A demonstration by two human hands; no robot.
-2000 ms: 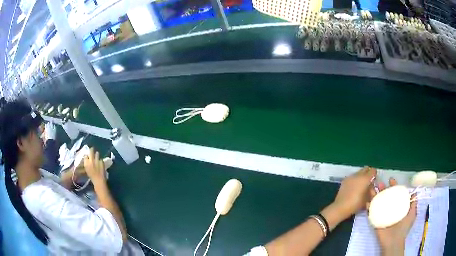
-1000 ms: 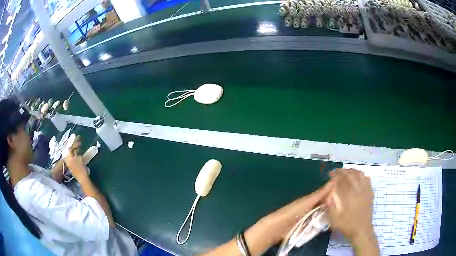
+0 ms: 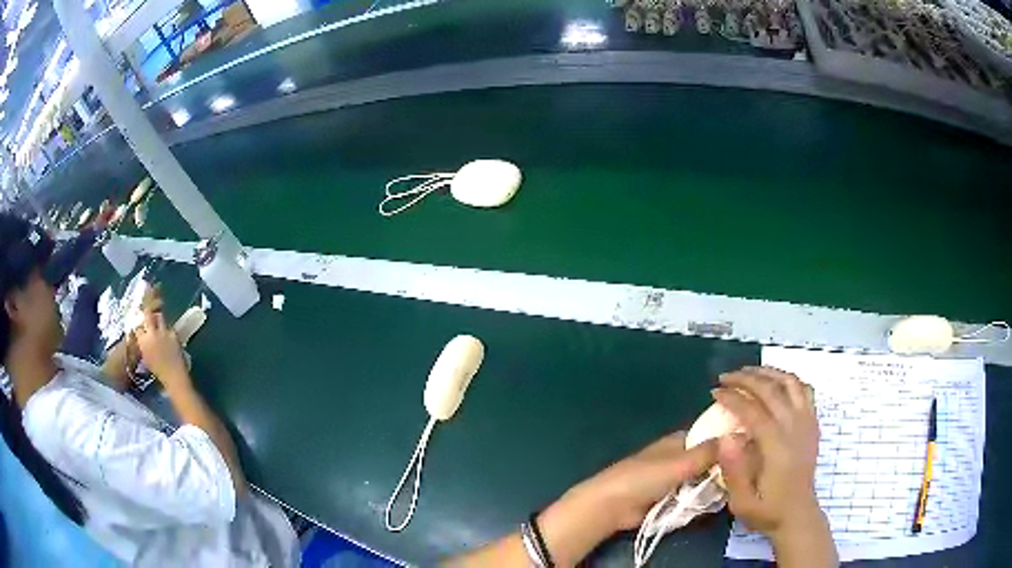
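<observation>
A cream-white device (image 3: 714,426) is held between my two hands at the lower right, mostly covered by fingers. Its off-white cord loops (image 3: 664,519) hang down below. My left hand (image 3: 655,477) comes from the lower left, with bands at the wrist, and grips the device's lower side. My right hand (image 3: 777,444) is curled over the device's top and right side, above the sheet's left edge. Whether a cloth is in the hands cannot be told.
A second device (image 3: 454,377) lies on the bench, another (image 3: 486,183) on the green belt (image 3: 688,211), and a third (image 3: 922,334) on the pale rail (image 3: 533,295). A record sheet (image 3: 877,444) bears a pen (image 3: 926,472). A person (image 3: 122,433) works at the left.
The hands have come together around the device, left of where it was held over the sheet. Since one second ago the fingers have shifted and the device's cream surface shows. The camera view has tilted down.
</observation>
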